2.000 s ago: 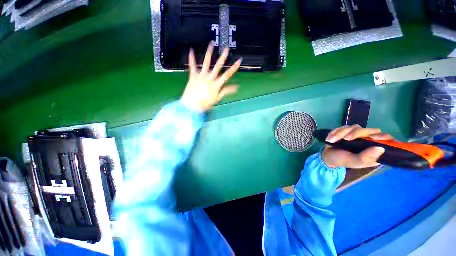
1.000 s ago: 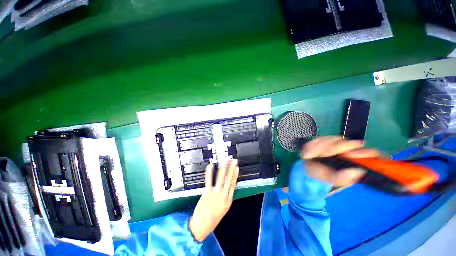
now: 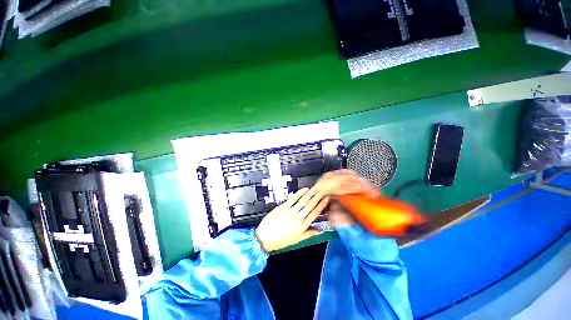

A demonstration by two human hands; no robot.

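Note:
A black ribbed tray unit (image 3: 247,187) lies on a white foam sheet (image 3: 188,162) on the bench strip, with white bracket pieces (image 3: 275,181) at its middle. My left hand (image 3: 291,222) lies flat with fingers spread on the tray's near edge, right of its middle. My right hand (image 3: 344,187) holds the orange and black screwdriver (image 3: 385,214) over the tray's near right part; tool and hand are blurred. The screwdriver's tip is hidden by my hands. The round screw dish (image 3: 372,164) stands just right of the tray.
A smartphone (image 3: 445,155) lies right of the dish, and a shiny plastic bag (image 3: 543,137) at the right edge. Another tray (image 3: 75,234) lies at left beside wrapped panels (image 3: 19,269). More trays (image 3: 432,22) are on the green conveyor (image 3: 250,81).
A tray has come from the conveyor onto the bench in front of me. My right hand with the screwdriver has moved left from the dish to the tray. The conveyor trays have shifted left.

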